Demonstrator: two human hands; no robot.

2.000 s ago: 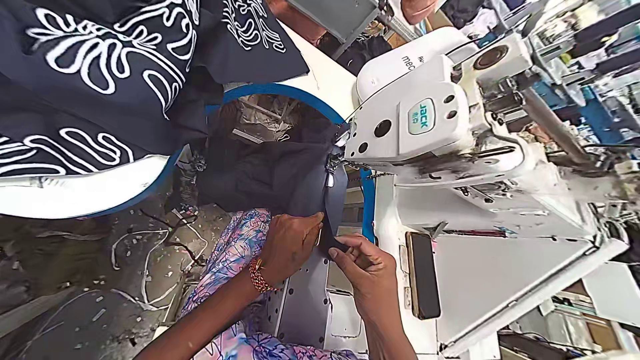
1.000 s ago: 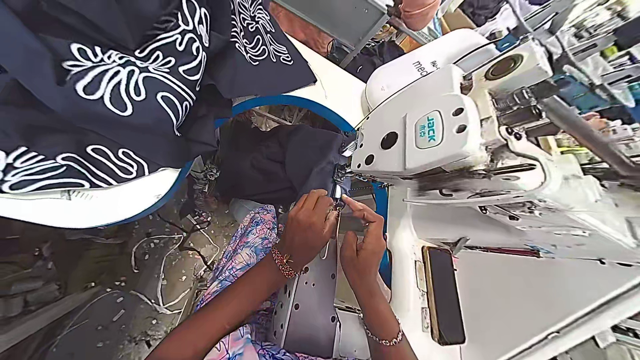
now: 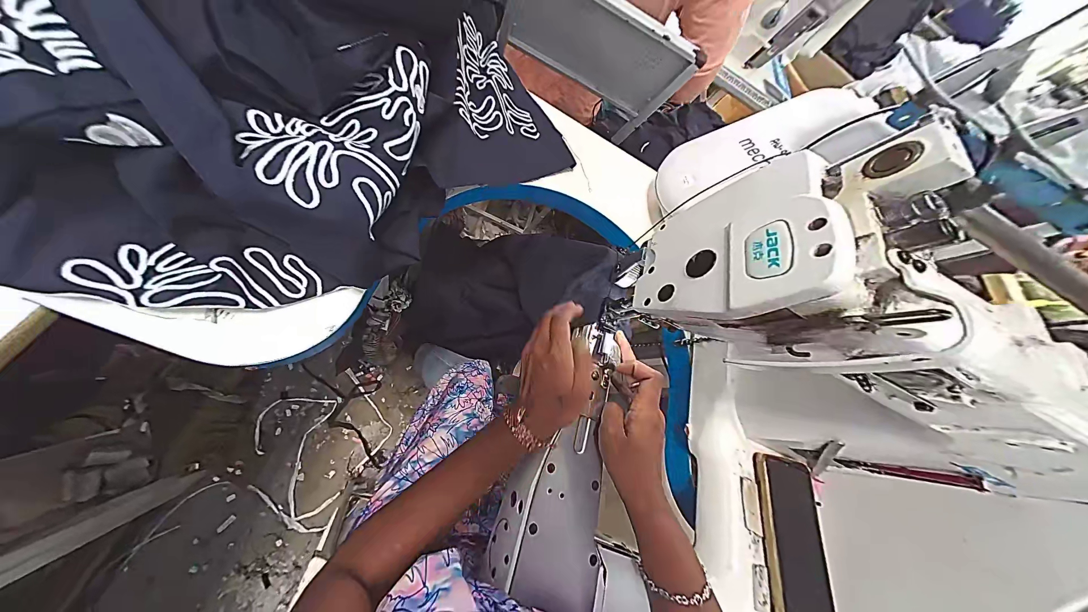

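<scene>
A dark navy cloth piece (image 3: pixel 510 285) lies under the presser foot of the white Jack industrial sewing machine (image 3: pixel 748 246) and spreads left from it. My left hand (image 3: pixel 554 370) rests with its fingers near the cloth's edge, just left of the metal folder (image 3: pixel 602 348) below the needle area. My right hand (image 3: pixel 633 412) is on the folder's other side, its index finger and thumb bent close to it. Whether either hand pinches cloth is hidden. A grey perforated metal arm (image 3: pixel 548 518) runs down beneath both hands.
Navy garments with white embroidery (image 3: pixel 331 140) are heaped on the white table with a blue edge (image 3: pixel 340 327) at left. A phone (image 3: pixel 790 535) lies right of my right forearm. Loose cords (image 3: pixel 297 459) and scraps cover the floor. A co-worker in orange clothing (image 3: pixel 714 42) is beyond the machine.
Two seconds ago both hands held a dark strip of cloth below the machine; that strip no longer hangs there. My hands have moved up to the metal folder near the needle.
</scene>
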